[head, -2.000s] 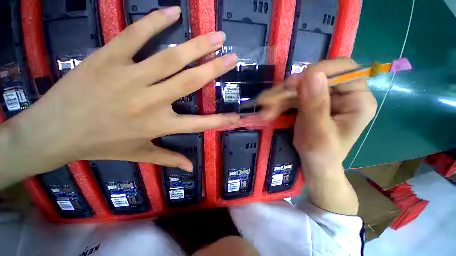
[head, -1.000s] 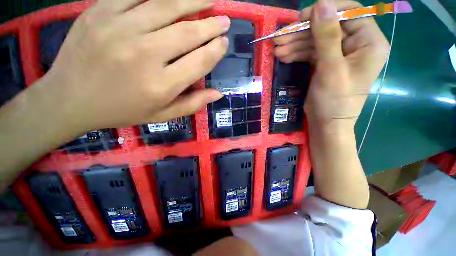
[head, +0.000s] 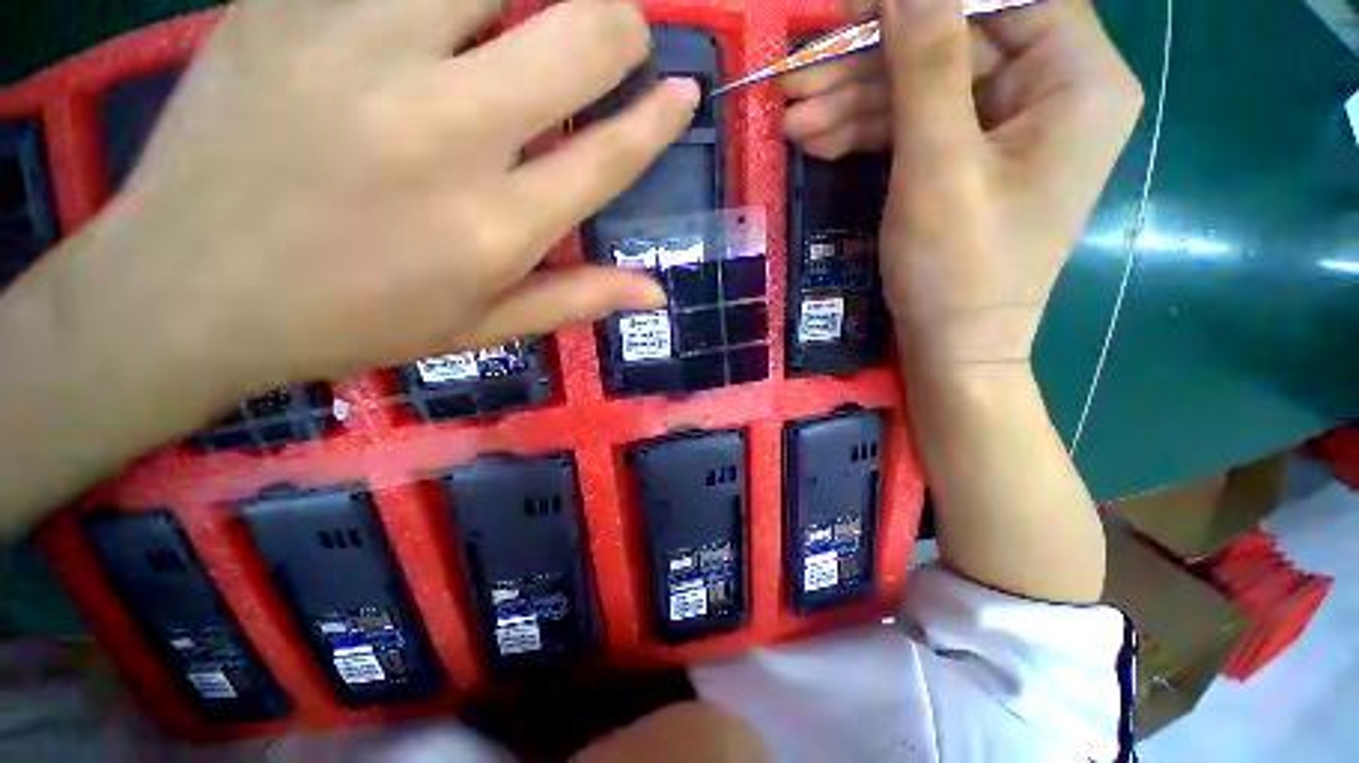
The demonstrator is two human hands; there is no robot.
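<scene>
My right hand [head: 991,179] holds tweezers [head: 812,54] like a pen; their tip is at the top end of a black handset unit [head: 663,179], by a small dark square. My left hand [head: 373,194] is spread over the upper row, its index fingertip touching that unit beside the tip. A clear liner sheet [head: 723,321] with black squares lies over the unit's lower half and runs left under my left hand. The red foam tray [head: 596,425] holds the units in pockets, back housings up. Several units are hidden under my left hand.
More handset units [head: 689,529] lie in the tray's lower row, with white labels. A glossy green bench top [head: 1222,283] is at the right, crossed by a thin white line. Cardboard boxes [head: 1177,596] and red foam pieces [head: 1267,596] are below right. The wearer's white sleeve shows at the bottom.
The tweezers have moved from over the liner to the unit's top end. A dark square by the tip a second ago now lies near my left index fingertip. The tray sits lower in view than at first.
</scene>
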